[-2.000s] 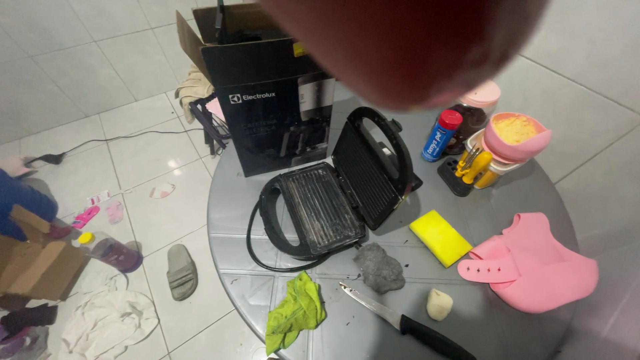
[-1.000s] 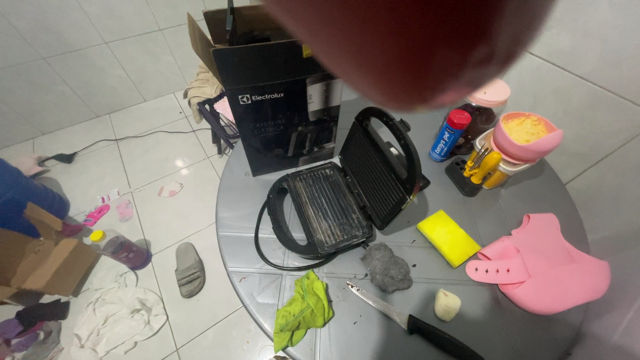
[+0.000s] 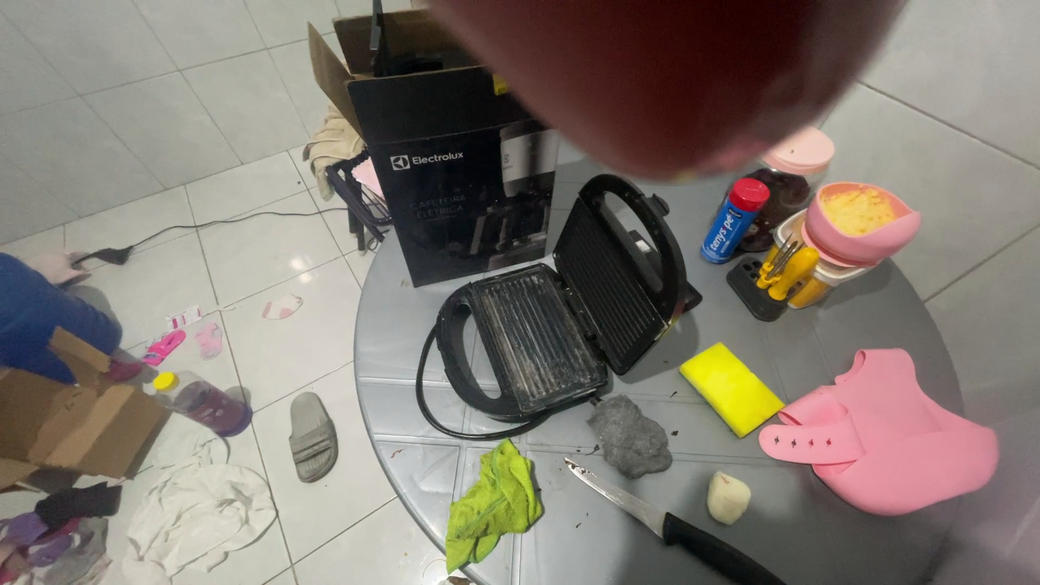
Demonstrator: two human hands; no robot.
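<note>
Neither of my hands shows clearly; a large blurred dark-red shape, which I cannot identify, covers the top centre. An open black sandwich press (image 3: 540,337) with ribbed plates lies on the round grey table (image 3: 390,341), its lower plate streaked with residue. Just below it is a clump of grey steel wool (image 3: 630,436). A lime-green cloth (image 3: 493,508) lies at the near edge, and a black-handled knife (image 3: 650,514) lies to its right. A yellow sponge (image 3: 731,388) and a pale peeled piece of food (image 3: 728,497) are farther right.
An Electrolux box (image 3: 463,187) stands behind the press. At right are a pink silicone bib (image 3: 902,439), a pink bowl (image 3: 863,219), a blue red-capped container (image 3: 735,219) and a small tool stand (image 3: 756,288). A slipper (image 3: 313,439), a bottle (image 3: 203,402) and a carton (image 3: 97,422) are on the floor.
</note>
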